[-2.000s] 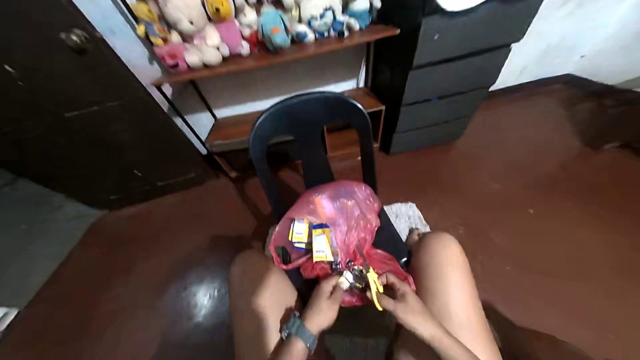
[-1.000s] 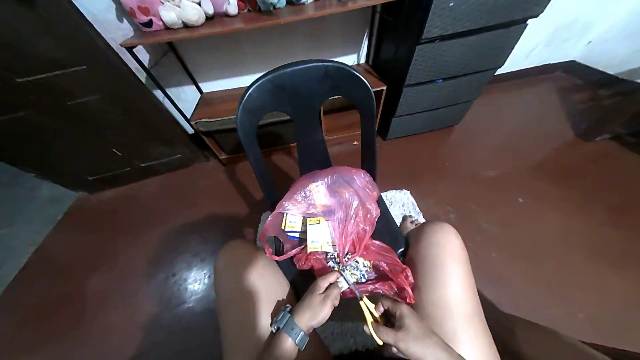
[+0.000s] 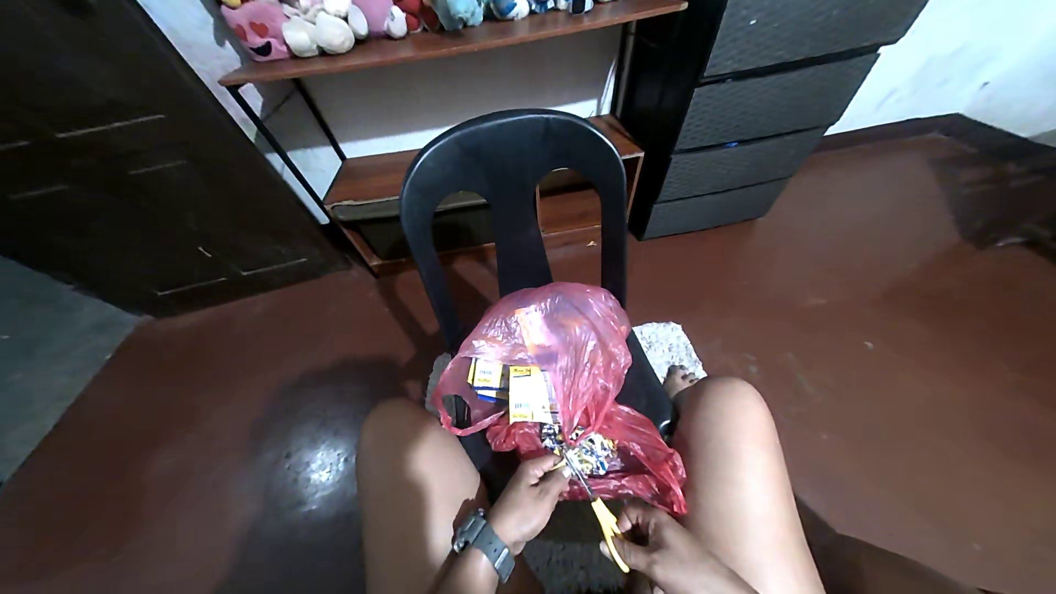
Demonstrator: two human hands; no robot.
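Note:
My right hand holds yellow-handled scissors, their blades pointing up and left to the fingertips of my left hand. A small pale piece, too small to name, is pinched in my left hand at the blades. Just beyond lies a red plastic bag, spread around a heap of small cut scraps. Behind it on the chair seat sits a fuller pink plastic bag. Small yellow-and-white packets show at its opening.
The black plastic chair faces me between my knees. Behind it stand a wooden shelf with stuffed toys and a black drawer unit. A dark door is at the left. A whitish mat lies beside the chair.
The scissors have turned in my right hand; their blades now reach to my left fingertips, with the handles lower. The view has tilted down since the oldest frame.

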